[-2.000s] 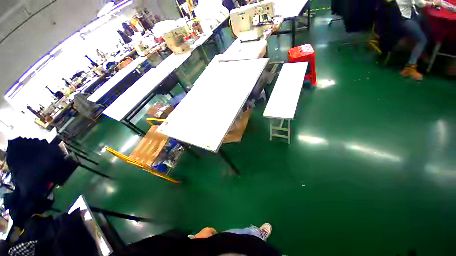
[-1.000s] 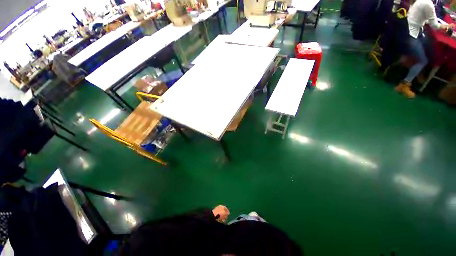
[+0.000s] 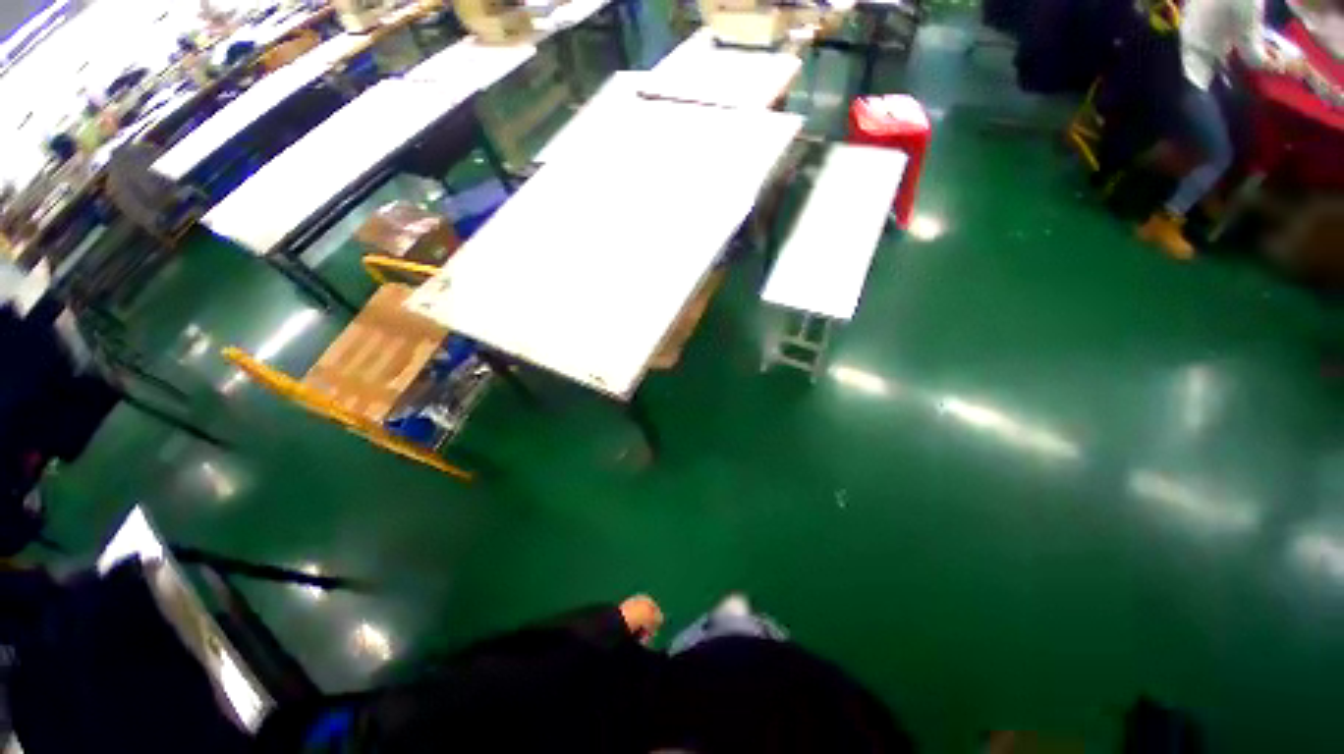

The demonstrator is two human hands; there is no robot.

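My left hand (image 3: 640, 616) shows small at the bottom centre, at the end of a black sleeve in front of my dark-clothed body. Only part of it shows, and I cannot tell whether it holds anything. My right hand is not recognisable in the picture. At the lower left, dark cloth (image 3: 89, 663) lies over a white-topped table (image 3: 233, 681). Another dark cloth heap (image 3: 44, 398) is cut off by the left edge.
A white worktable (image 3: 604, 251) stands ahead, with a yellow-framed stand (image 3: 361, 354) at its left. A white bench (image 3: 837, 236) and red stool (image 3: 892, 140) are at its right. A person (image 3: 1201, 111) is beside a red-covered table (image 3: 1297, 133). Green floor lies between.
The view has shifted, so the worktable, yellow stand and left-hand cloth sit further left and higher. My left hand stays near the bottom centre. A shoe seen earlier is now mostly hidden.
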